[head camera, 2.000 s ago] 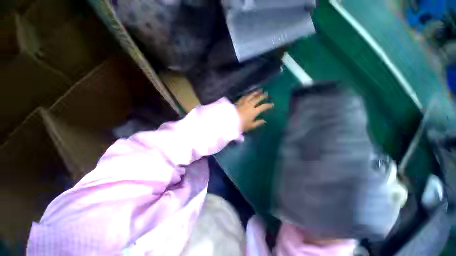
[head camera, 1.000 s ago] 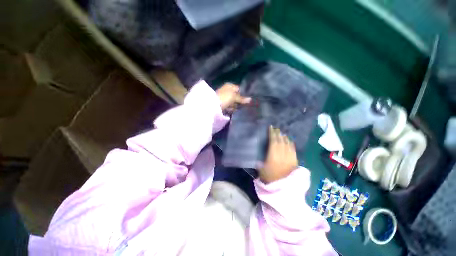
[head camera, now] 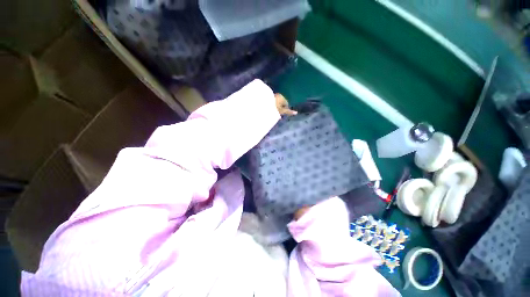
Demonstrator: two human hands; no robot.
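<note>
A grey semi-clear packing bag with a small dark pattern (head camera: pixel 311 156) lies spread in front of me above the green bench top. My left hand (head camera: pixel 283 106) is at the bag's upper left corner, its fingertips closed on the edge there. My right hand (head camera: pixel 301 212) is at the bag's lower edge, mostly hidden by the bag and the pink sleeve; its grip cannot be told. Whether anything is inside the bag cannot be told.
At right are cream ear cushions (head camera: pixel 439 191), a cleaner bottle (head camera: pixel 401 141), white tissue (head camera: pixel 366 160), a sticker sheet (head camera: pixel 380 239) and a tape roll (head camera: pixel 423 268). Open brown cartons (head camera: pixel 110 127) stand left. Patterned bags (head camera: pixel 168 43) are at the upper left.
The bag has opened out broader, with its pattern facing up. My left hand has moved slightly up and right. My right hand has gone from on top of the bag to its lower edge.
</note>
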